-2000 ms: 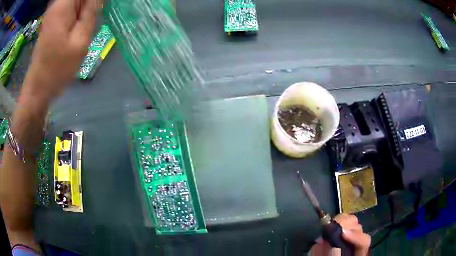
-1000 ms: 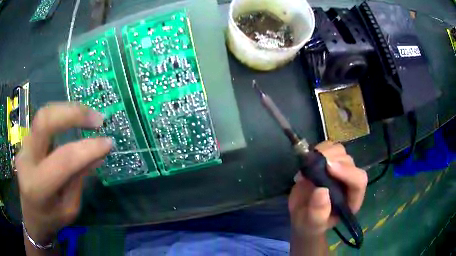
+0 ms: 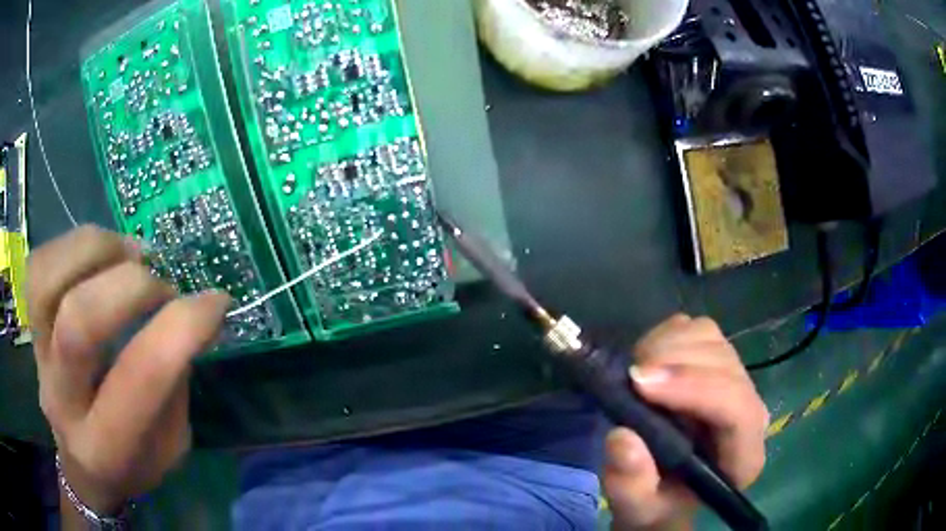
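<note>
Two green circuit boards lie side by side, solder side up: the left board [image 3: 156, 135] and the right board [image 3: 332, 135]. My left hand [image 3: 124, 342] pinches a thin silvery solder wire [image 3: 306, 274]; its free end lies over the lower part of the right board. My right hand [image 3: 685, 415] holds the soldering iron [image 3: 612, 389] by its black handle. The iron's dark tip is at the right board's right edge, near its lower half. Whether the tip touches a joint I cannot tell. The solder's end and the tip are apart.
The grey-green mat [image 3: 456, 124] lies under the boards. A whitish dross cup [image 3: 550, 52] stands beyond, cut by the top edge. The tip-cleaning sponge [image 3: 734, 202], black iron stand [image 3: 762, 99] and ribbed soldering station [image 3: 882, 124] are at right. A yellow-taped board [image 3: 12, 249] is at far left.
The board earlier in my left hand now lies beside the other. My left hand now holds solder over the boards. The iron's tip has moved left to the right board's edge. The view has shifted.
</note>
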